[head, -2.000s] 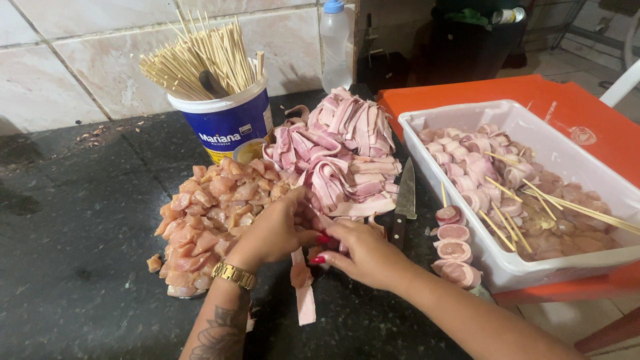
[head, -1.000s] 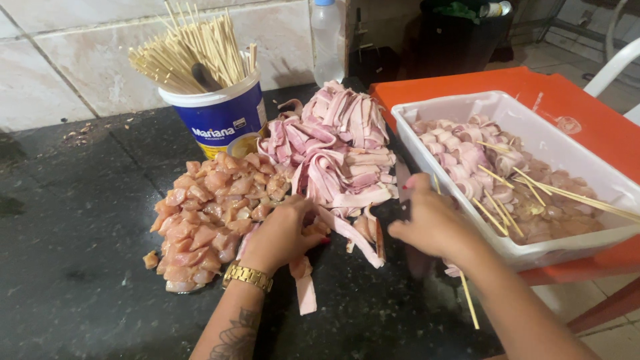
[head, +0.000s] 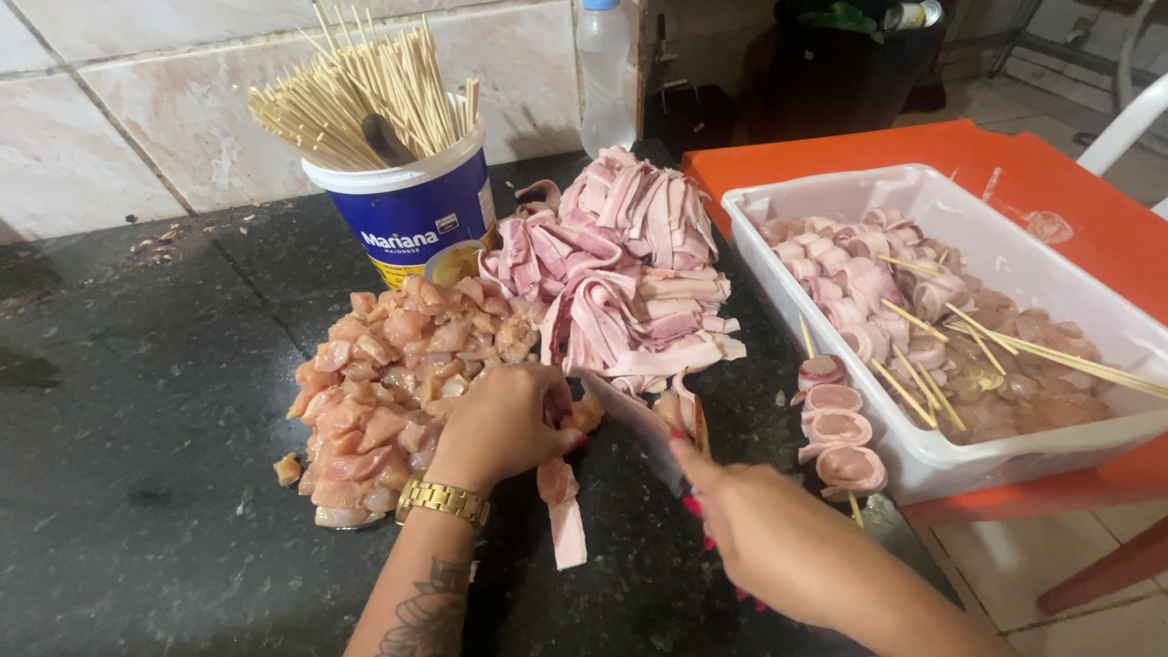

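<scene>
My right hand (head: 748, 520) is closed around a knife (head: 634, 424), its blade pointing up and left over the counter. My left hand (head: 516, 424) pinches a small piece of raw meat (head: 582, 417) near the blade's tip. Below the left fingers lies a pale bacon strip (head: 568, 529) with a chunk of meat on its upper end. Diced raw chicken (head: 374, 420) is heaped at the left, and bacon strips (head: 630, 274) are piled behind the hands. A skewer of bacon-wrapped pieces (head: 838, 427) lies right of the knife.
A mayonnaise bucket (head: 411, 205) full of wooden skewers (head: 365, 100) stands near the tiled wall, beside a plastic bottle (head: 605, 82). At the right, a white tub (head: 1022, 447) holds skewered meat on an orange table (head: 912, 146). Everything else rests on a dark stone counter (head: 164, 547).
Two seconds ago both hands were together over a strip and the knife lay on the counter. The right hand moved right to the knife and now holds it over the counter.
</scene>
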